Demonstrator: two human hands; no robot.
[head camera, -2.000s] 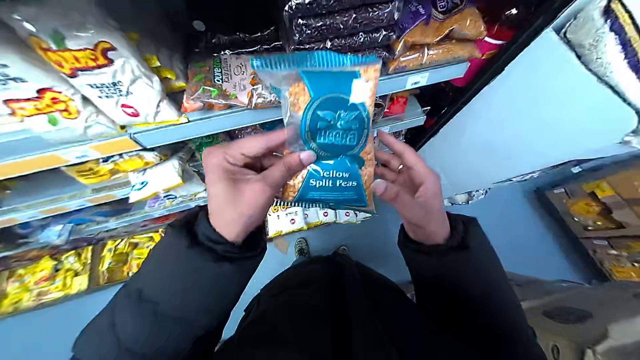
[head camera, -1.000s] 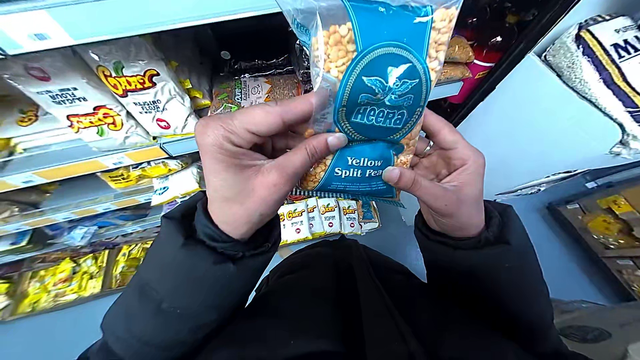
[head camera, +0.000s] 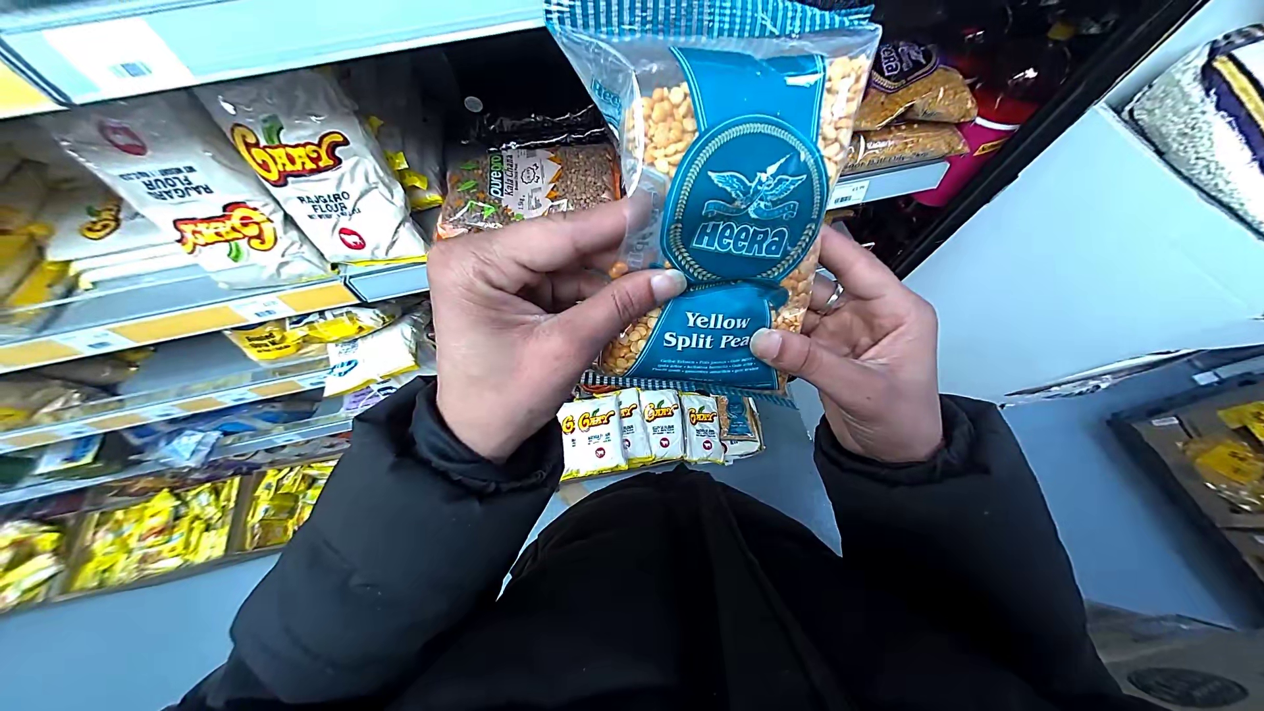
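A clear and blue plastic bag of Heera yellow split peas (head camera: 746, 197) is held up in front of me, its printed face toward the camera. My left hand (head camera: 543, 316) grips the bag's lower left side, thumb on the front and fingers behind. On the lower right side, my right hand (head camera: 859, 341) pinches it, thumb over the printed name; a ring shows on one finger. The fingertips behind the bag are hidden. Just below the bag, farther down, several white packets of flour (head camera: 662, 425) lie in a row.
Shelves at the left carry white flour bags (head camera: 316, 168) and, lower down, yellow packets (head camera: 158, 538). A bag of brown pulses (head camera: 538, 183) lies behind my left hand. Orange-brown bags (head camera: 913, 109) sit at the upper right, near a dark shelf edge. An open carton (head camera: 1205, 464) stands at the right.
Compared with two seconds ago, the bag of split peas and both hands are closer to the camera and appear larger. Both hands have kept hold of the bag.
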